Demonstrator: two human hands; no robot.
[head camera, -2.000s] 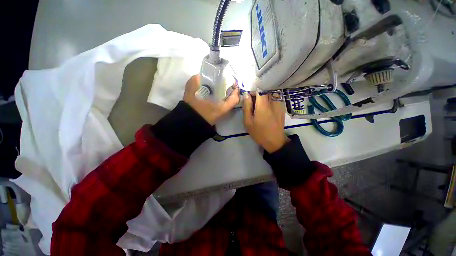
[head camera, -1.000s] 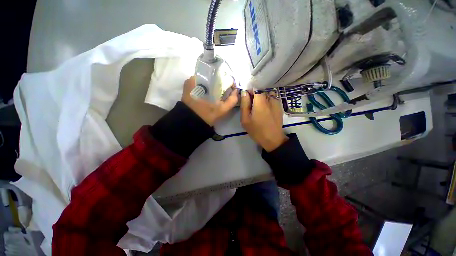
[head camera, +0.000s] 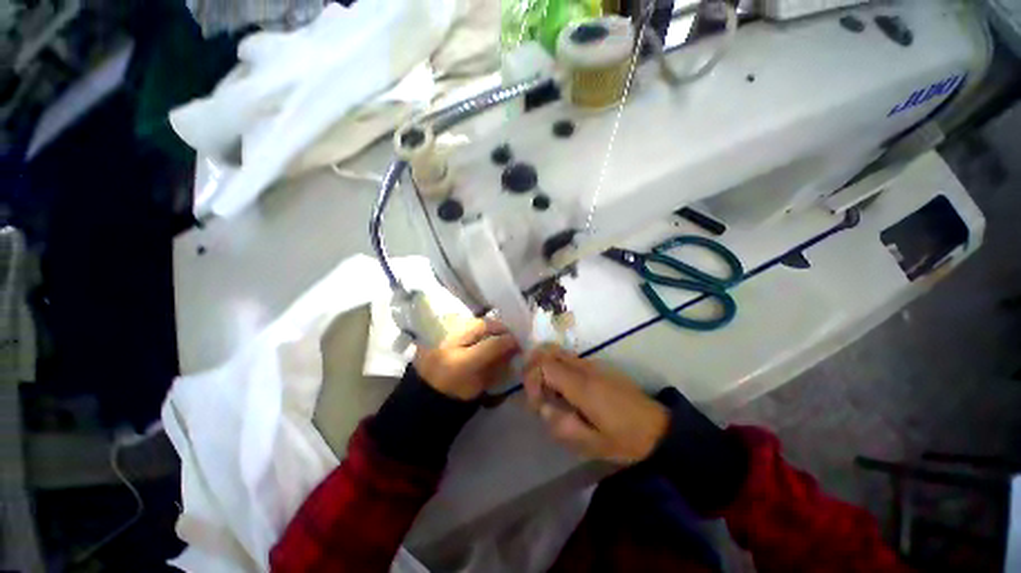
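Note:
The white fabric garment piece (head camera: 263, 397) lies on the table at the left and hangs over its front edge. A narrow white band (head camera: 499, 280), slightly blurred, runs up from my fingertips across the end of the sewing machine head (head camera: 694, 129). My left hand (head camera: 465, 358) pinches near its lower end, beside the small white lamp head (head camera: 418, 318). My right hand (head camera: 593, 405) has its thumb and fingers closed on the band's lower end, close to my left fingertips. The needle tip is hidden.
Green-handled scissors (head camera: 685, 282) lie right of the needle area, with a small black tool (head camera: 701, 219) behind them. A yellowish thread cone (head camera: 596, 69) stands on the machine. Loose white pieces (head camera: 325, 84) lie behind at upper left.
The view has shifted, now showing the machine's top and the scissors fully. The narrow white band now shows above my fingers. Both hands remain close together near the needle area.

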